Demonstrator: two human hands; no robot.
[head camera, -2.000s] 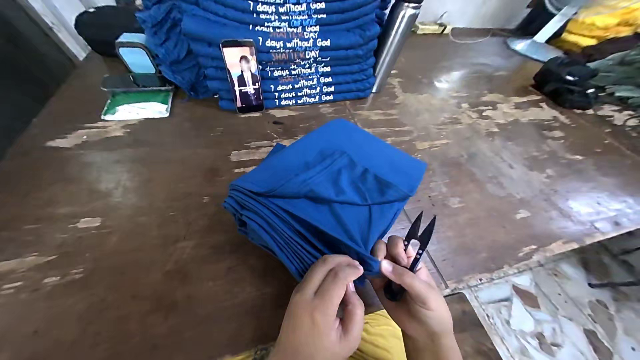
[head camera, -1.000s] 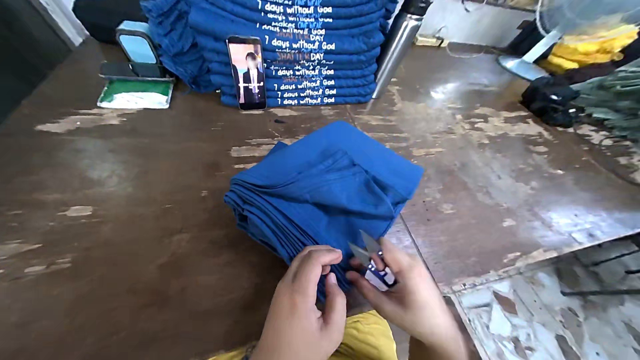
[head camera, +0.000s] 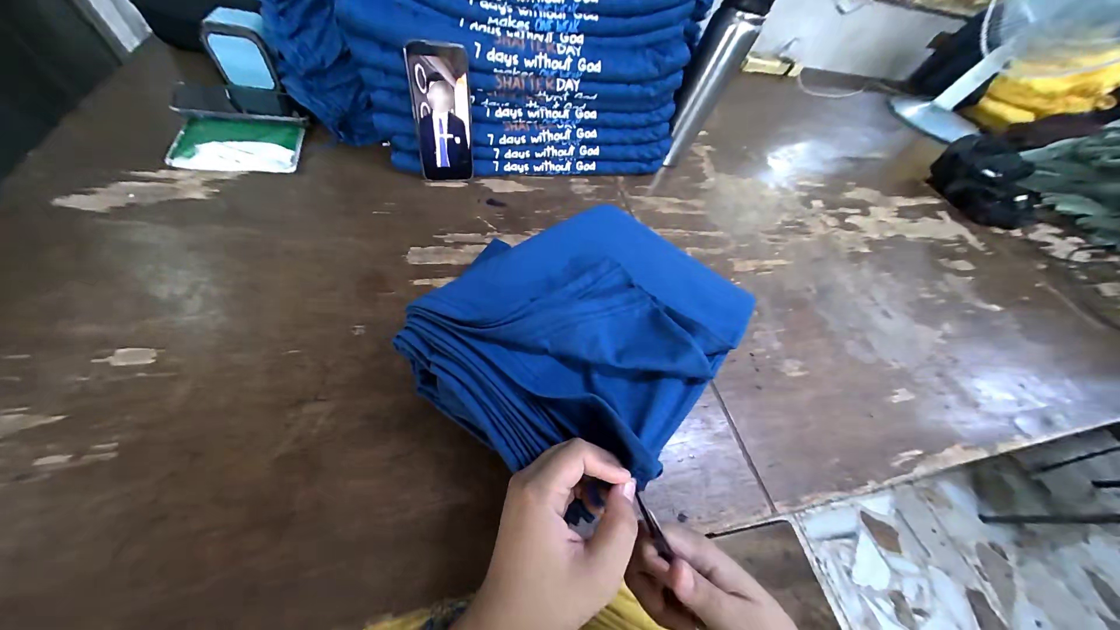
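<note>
A folded stack of blue cloth lies on the worn brown table, its layered edges facing the lower left. My left hand pinches the near corner of the cloth between thumb and forefinger. Just right of it, my right hand holds dark thread snips, seen nearly edge-on. Their blades point up toward the pinched corner, close by my left fingertips. The handle is mostly hidden in my right fingers.
Behind the cloth stands a tall pile of folded blue printed shirts. A phone leans on it, with a steel bottle alongside. A green-and-white tray sits back left, a black item at right.
The snips have turned from showing open blades to nearly edge-on, with their tips at the cloth corner. My left hand now pinches that corner.
</note>
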